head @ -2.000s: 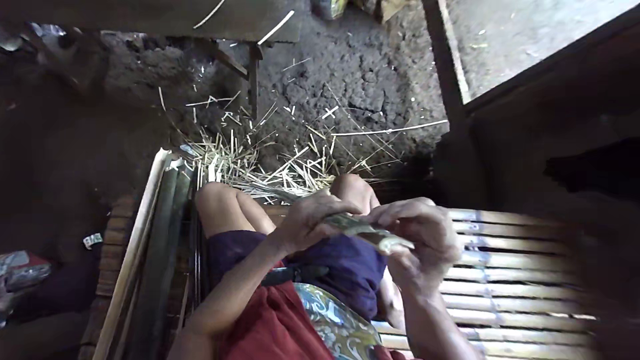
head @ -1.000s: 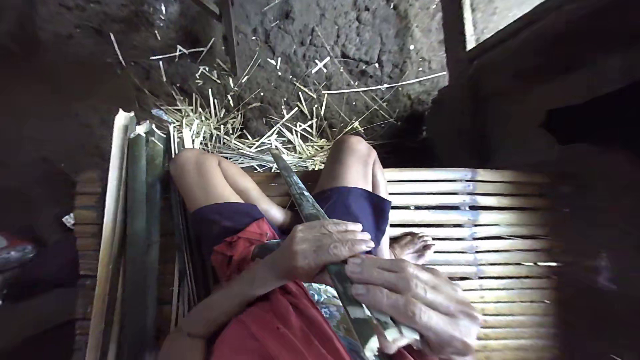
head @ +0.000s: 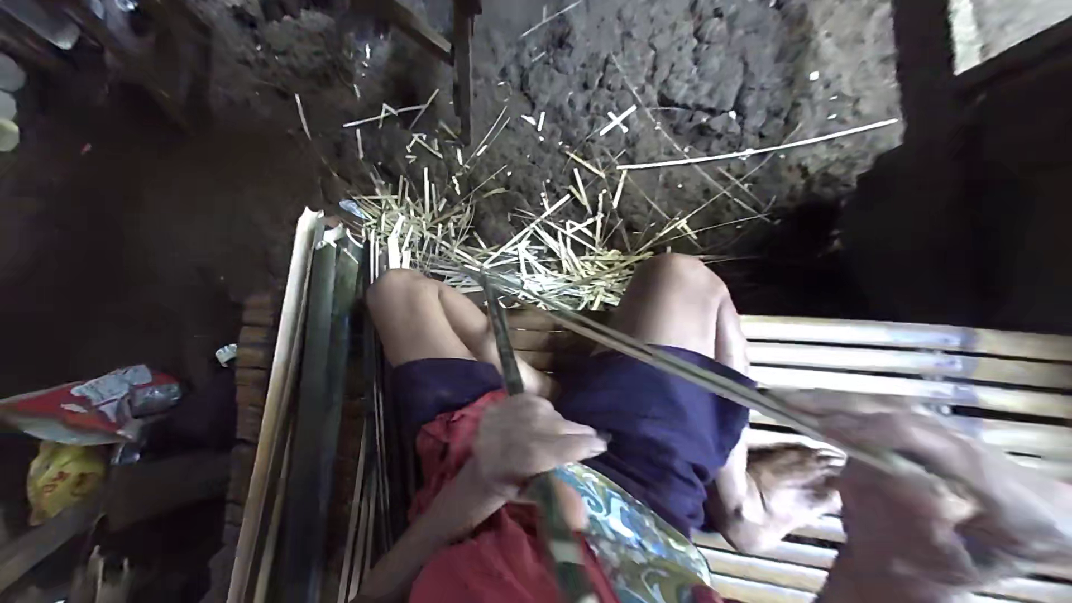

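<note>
My left hand (head: pixel 532 444) is closed around a long, dark green, narrow piece (head: pixel 502 343), which tapers toward my knees and runs back over my lap; whether it is bamboo or a blade, I cannot tell. Out to the right, my right hand (head: pixel 938 486) is motion-blurred and grips a long thin strip (head: pixel 670 362), seemingly bamboo. That strip slants across my thigh to the litter of shavings (head: pixel 553 243) beyond my knees. Under my left hand, a patterned cloth (head: pixel 636 536) covers part of my lap.
Long split bamboo lengths (head: pixel 314 402) stand along my left side. I sit on a bamboo-slat bench (head: pixel 863 331). A wooden post (head: pixel 463 71) rises from the dirt floor ahead. Red packaging (head: pixel 109 402) and a yellow packet (head: pixel 65 477) lie at far left.
My hands were close together over my lap a second ago; now they are wide apart. The right hand has moved out to the right, with a thin strip now visible in it.
</note>
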